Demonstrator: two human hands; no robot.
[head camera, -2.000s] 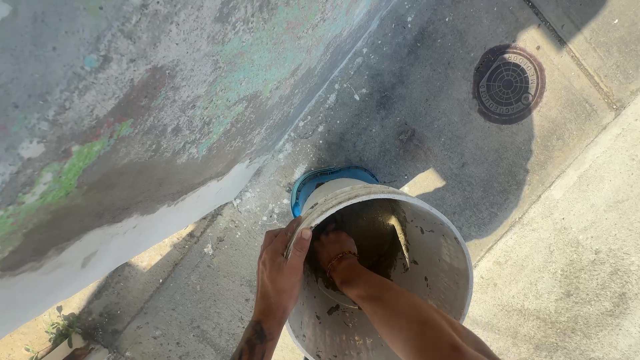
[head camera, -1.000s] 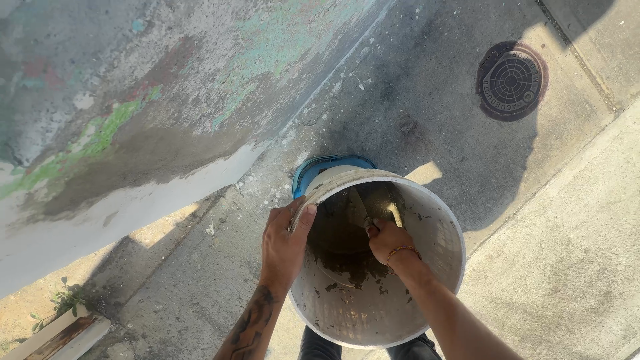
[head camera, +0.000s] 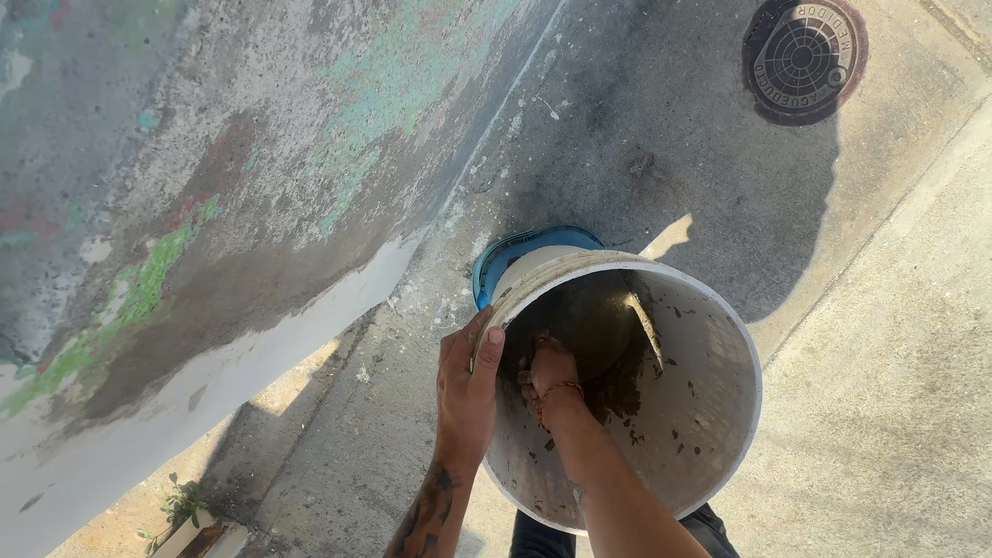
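A white plastic bucket is tilted with its mouth toward me, its inner wall spotted with brown residue. My left hand grips its rim at the left, thumb over the edge. Deep inside, my right hand has curled fingers near the dark, muddy bottom; shadow hides what it holds, if anything. A bracelet circles that wrist. Right of the hand, a bright strip crosses the inner wall; whether it is sunlight or residue I cannot tell. Behind the bucket, a blue plastic container shows part of its rim.
A wall with worn green and turquoise paint runs along the left. A round metal meter cover is set in the concrete pavement at upper right. At lower left are a small plant and a piece of wood. My legs stand below the bucket.
Inside the bucket, my right hand has moved left from near the bright strip, where it held a tool's handle a second ago. My left hand has stayed on the rim.
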